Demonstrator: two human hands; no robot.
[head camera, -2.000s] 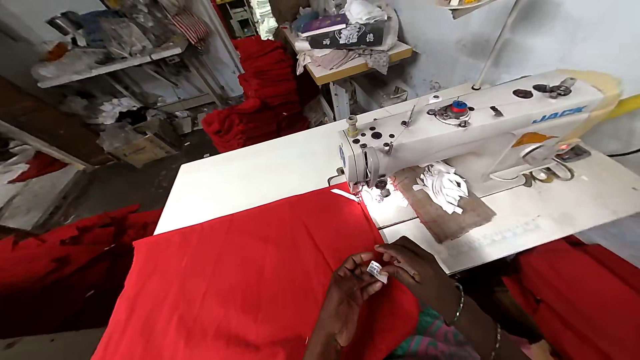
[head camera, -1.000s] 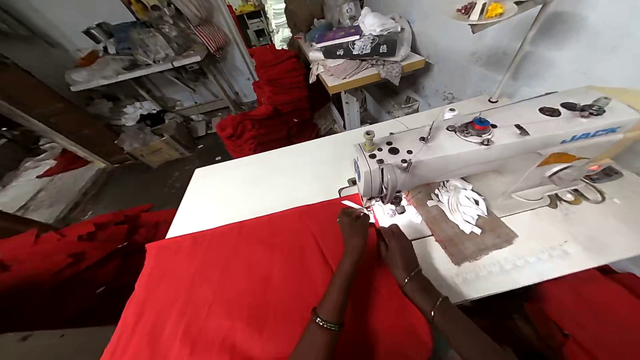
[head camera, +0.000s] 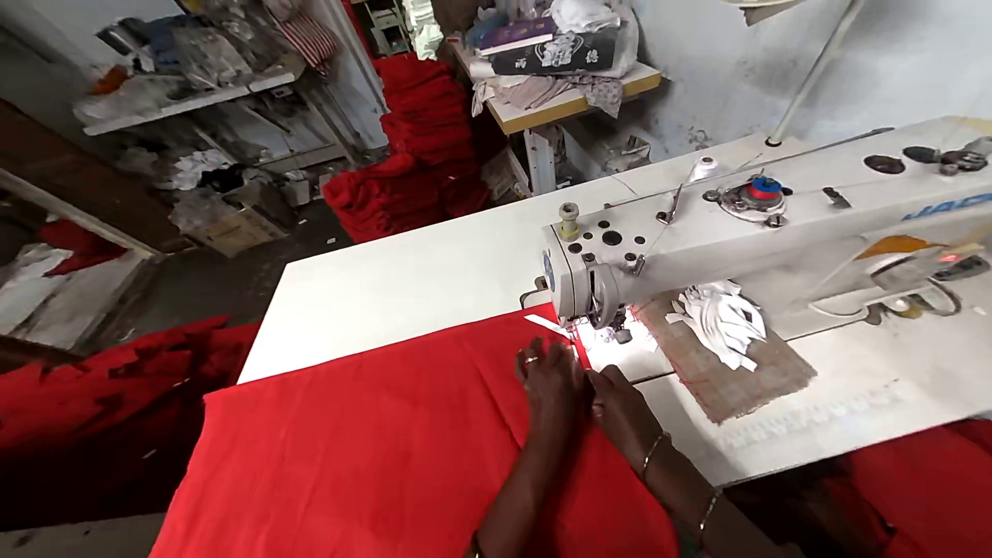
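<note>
A large piece of red fabric (head camera: 372, 434) lies over the white table of a Jack sewing machine (head camera: 697, 225), its right edge running to the lit presser foot (head camera: 616, 329). My left hand (head camera: 552, 380) presses on the fabric just in front of the foot, fingers bent. Close beside it, my right hand (head camera: 620, 403) pinches the fabric's right edge. A white strip (head camera: 547, 324) lies on the red fabric by the needle area, partly under the machine head. What lies beneath my fingers is hidden.
White fabric strips (head camera: 721, 322) are heaped on a brown cloth (head camera: 744, 380) right of the needle. A tall stack of red fabric (head camera: 426, 132) stands behind the table. More red fabric lies at far left (head camera: 116, 411) and lower right (head camera: 922, 480). A cluttered side table (head camera: 542, 116) is behind.
Two seconds ago both hands held a small white label in front of the fabric's edge; they then moved forward to the presser foot and remain there. The label is no longer visible.
</note>
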